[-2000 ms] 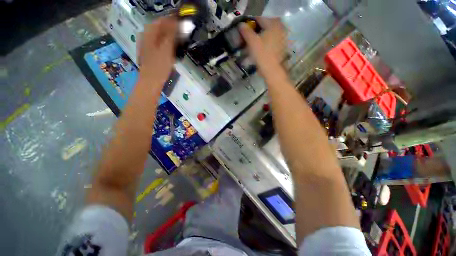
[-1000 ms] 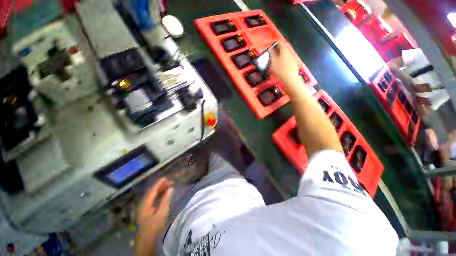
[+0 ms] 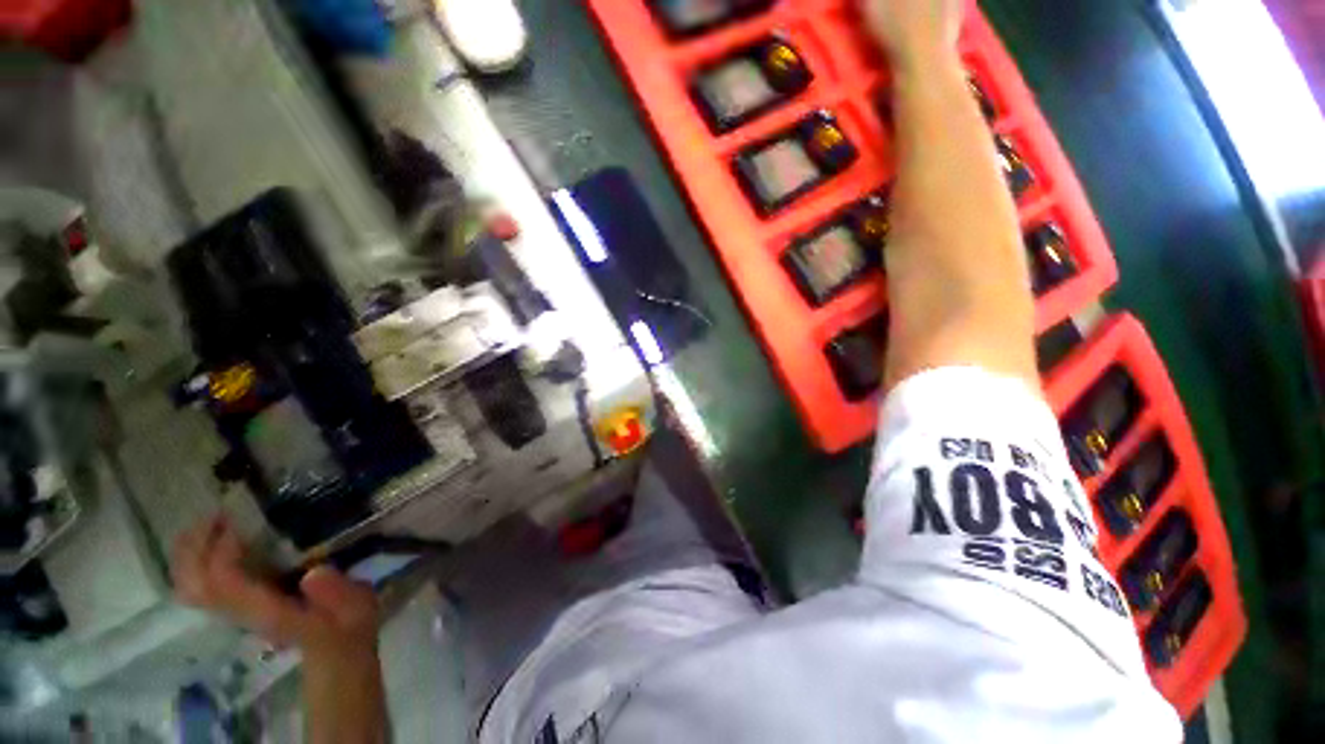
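Observation:
A red tray (image 3: 698,189) holds black handset units (image 3: 785,163) in two rows of pockets. My right hand (image 3: 913,21) reaches over the tray's far part and is cut off by the top edge; what its fingers do is hidden. My left hand (image 3: 262,589) is just in front of the machine's black fixture (image 3: 327,458), fingers apart, with nothing seen in it. The fixture bears a unit (image 3: 284,436) with a pale area and a gold spot.
A second red tray (image 3: 1213,581) with units lies at the right. A dark flat pad (image 3: 628,240) lies between machine and tray. A red emergency stop (image 3: 622,430) on yellow is at the machine's corner. A white round cap (image 3: 487,29) is at the top.
The view has shifted closer to the fixture and the tray. My right hand has moved toward the tray's far part, and my left hand has moved left to the fixture's front.

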